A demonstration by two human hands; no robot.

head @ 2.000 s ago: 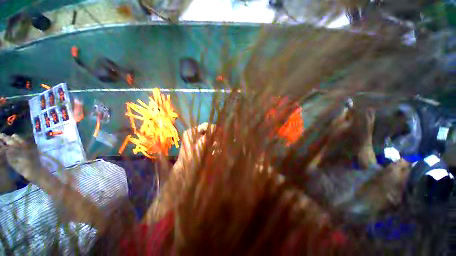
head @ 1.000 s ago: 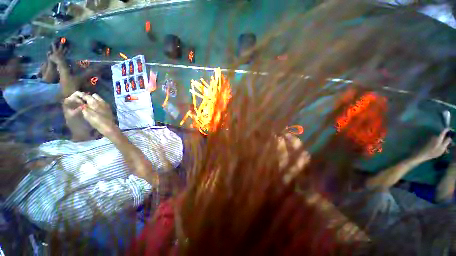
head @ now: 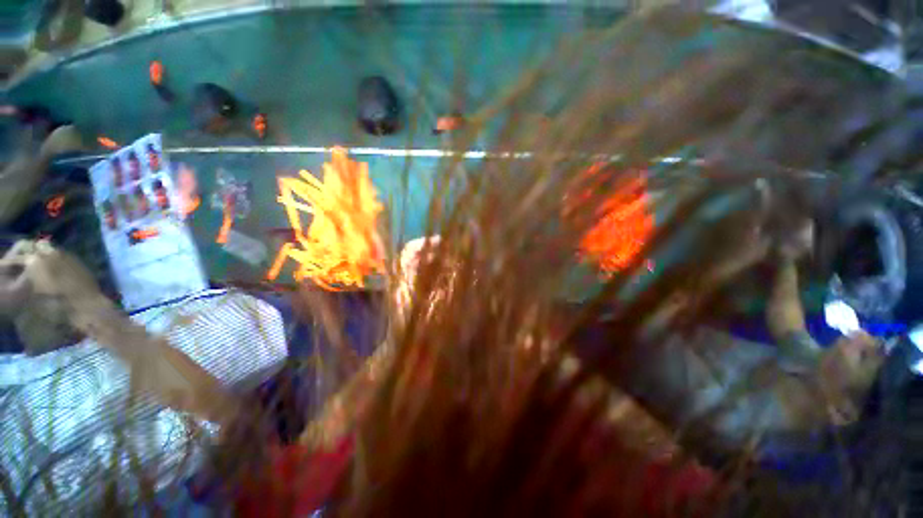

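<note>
Hair covers the middle of the view. My left hand (head: 419,271) shows only in part through it, just right of the long orange parts; its fingers and anything in them cannot be made out. My right hand is hidden behind the hair; only part of the right forearm shows below. The long yellow-orange parts (head: 339,225) lie in a loose spiky pile on the green surface. The small red-orange parts (head: 619,221) lie in a heap right of centre, partly behind hair.
A white tray (head: 162,265) with dark-and-orange units stands at left, beside a crumpled clear bag (head: 232,192). Dark lumps (head: 379,104) and small orange pieces lie beyond the pale line. A person in striped clothing (head: 218,339) sits at left; another person's arm (head: 784,293) shows at right.
The view swung right, then back left. The orange loop seen near my hand one second ago is no longer visible. More of the right-hand heap is now behind hair.
</note>
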